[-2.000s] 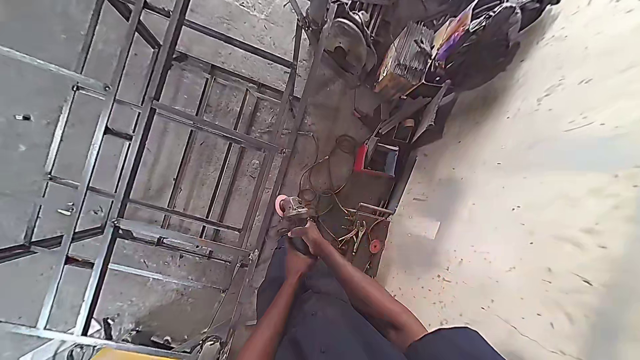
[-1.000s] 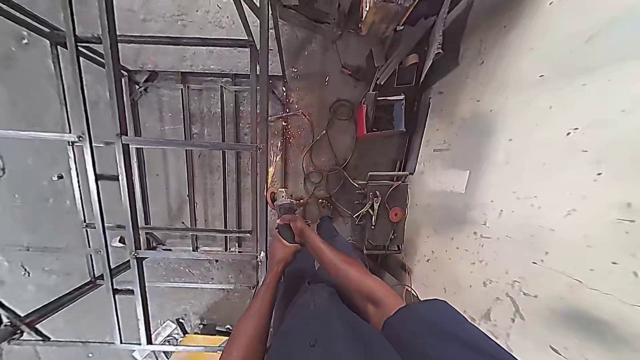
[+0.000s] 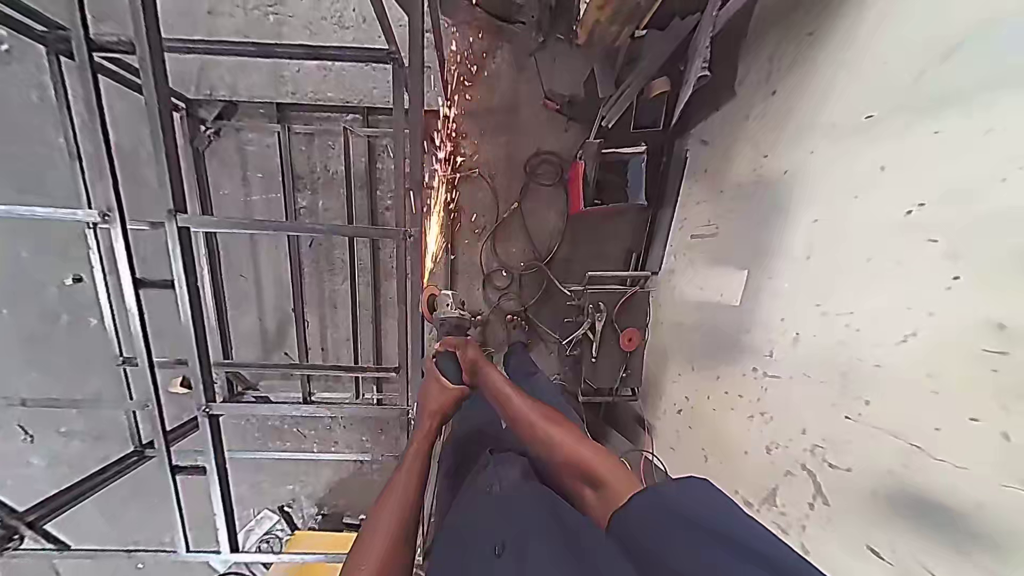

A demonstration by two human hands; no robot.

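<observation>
Both my hands are closed around an angle grinder (image 3: 453,314). My left hand (image 3: 440,392) grips the rear of its dark body, and my right hand (image 3: 468,358) holds it just ahead, nearer the metal head. The orange-edged disc (image 3: 431,304) stands on the left side of the head, at the right edge of a welded steel tube frame (image 3: 414,200). Bright sparks (image 3: 438,200) stream away from the disc along that edge. The exact contact point is too small to tell.
Coiled cables (image 3: 520,232) lie on the floor beyond my feet. To the right stands a small metal stand (image 3: 616,276) with locking pliers (image 3: 597,328) and a red disc (image 3: 630,340). Behind it is a red-sided box (image 3: 576,186). A pale wall (image 3: 840,280) runs along the right.
The spark stream has grown much larger and brighter; two seconds ago none showed. Both hands stay on the grinder. The view has rotated since the oldest frame.
</observation>
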